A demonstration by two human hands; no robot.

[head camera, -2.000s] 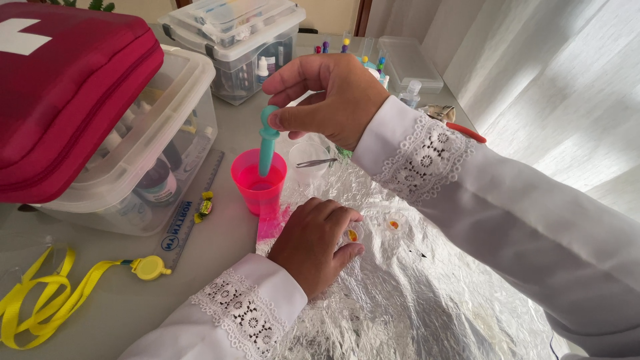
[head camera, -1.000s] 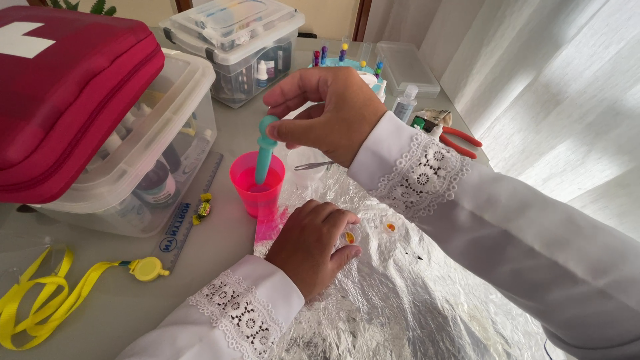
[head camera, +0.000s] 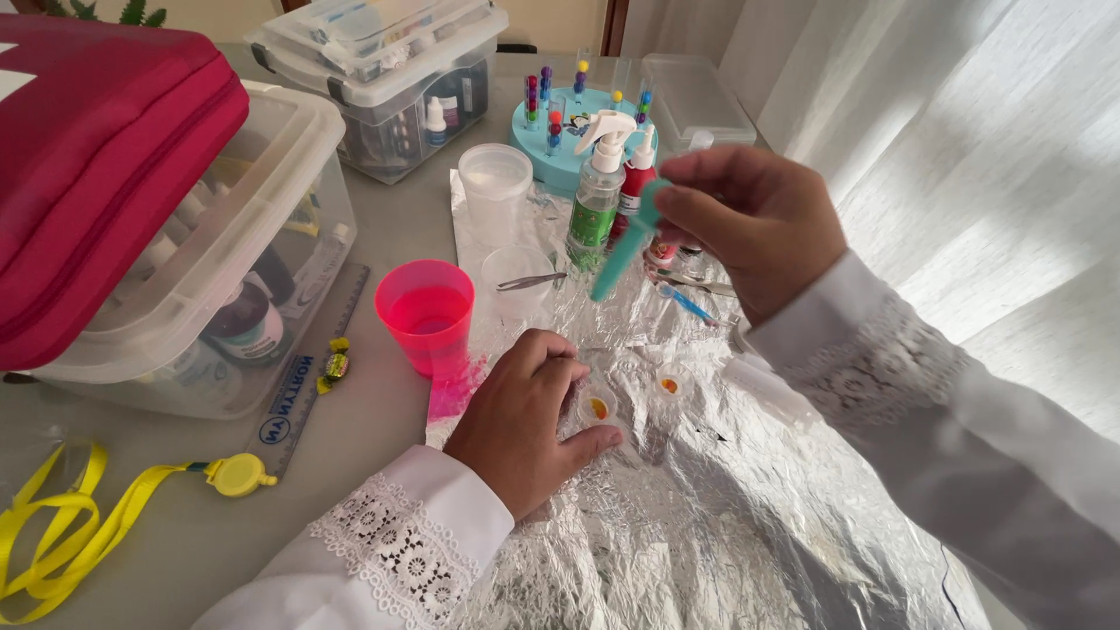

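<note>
My right hand [head camera: 752, 227] pinches a teal plastic dropper [head camera: 626, 249] by its bulb, tip pointing down and left above the aluminium foil [head camera: 691, 516]. My left hand [head camera: 525, 420] rests on the foil, with thumb and fingers around a small clear cup [head camera: 598, 408] holding an orange-yellow substance. A second such cup [head camera: 670, 385] stands just to its right. Left of the dropper is a translucent pink cup [head camera: 426, 315] with liquid in it. Metal tweezers [head camera: 531, 281] lie across a clear cup [head camera: 516, 302] behind my left hand.
A red case [head camera: 114, 175] lies on a clear plastic box [head camera: 297, 175] at left; another box [head camera: 394, 96] stands behind. A spray bottle [head camera: 598, 201], a red bottle [head camera: 637, 175] and a round blue rack [head camera: 560, 149] with beads in tubes are farther back. A ruler [head camera: 319, 367] and yellow lanyard [head camera: 66, 516] lie left.
My right hand has lifted the dropper out of the pink cup and moved it to the right, over the foil. My left hand has stayed by the small cup.
</note>
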